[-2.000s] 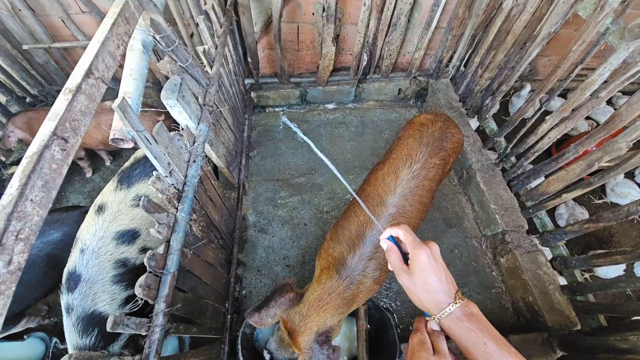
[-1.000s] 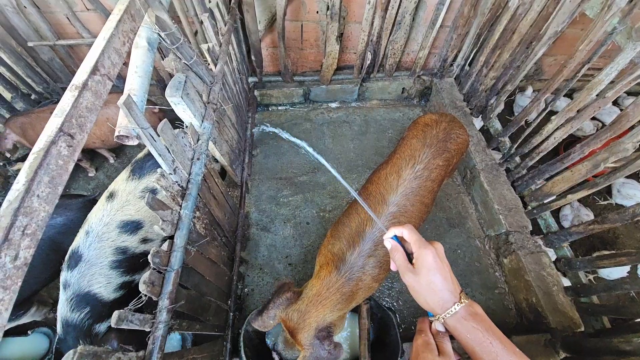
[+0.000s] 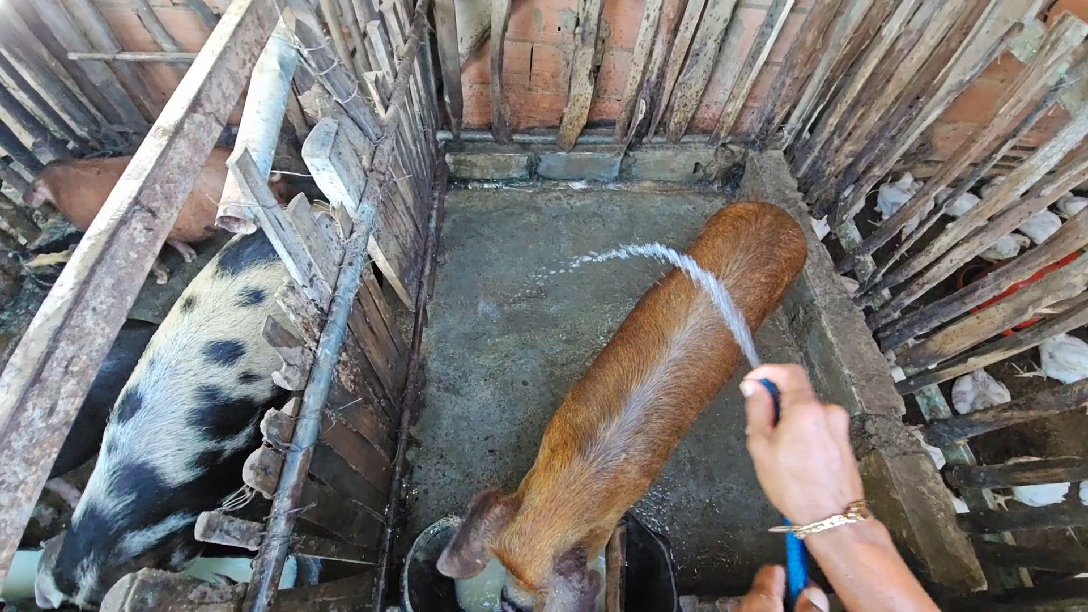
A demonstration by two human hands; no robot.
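My right hand [image 3: 803,446], with a gold-coloured bracelet at the wrist, grips the end of a blue hose [image 3: 796,552]. A stream of water [image 3: 710,285] arcs from it up and left over the back of a brown pig [image 3: 654,365]. Lower down, at the bottom edge, my left hand [image 3: 769,592] holds the same hose; most of that hand is cut off by the frame. The pig stands on the wet concrete floor [image 3: 484,340] with its head down over a black tub [image 3: 425,552] of cloudy liquid.
Rough wooden slat fences [image 3: 374,425] flank the pen. Beyond the left one are a black-and-white spotted pig [image 3: 187,408] and a pinkish-brown pig [image 3: 195,195]. A low concrete curb [image 3: 837,340] runs along the right side, with white birds [image 3: 1062,357] behind the slats. A brick wall [image 3: 544,76] closes the back.
My right hand has turned the hose end, and the water stream, which fell on the floor left of the pig, now crosses over the pig's back. The pig has stayed at the tub.
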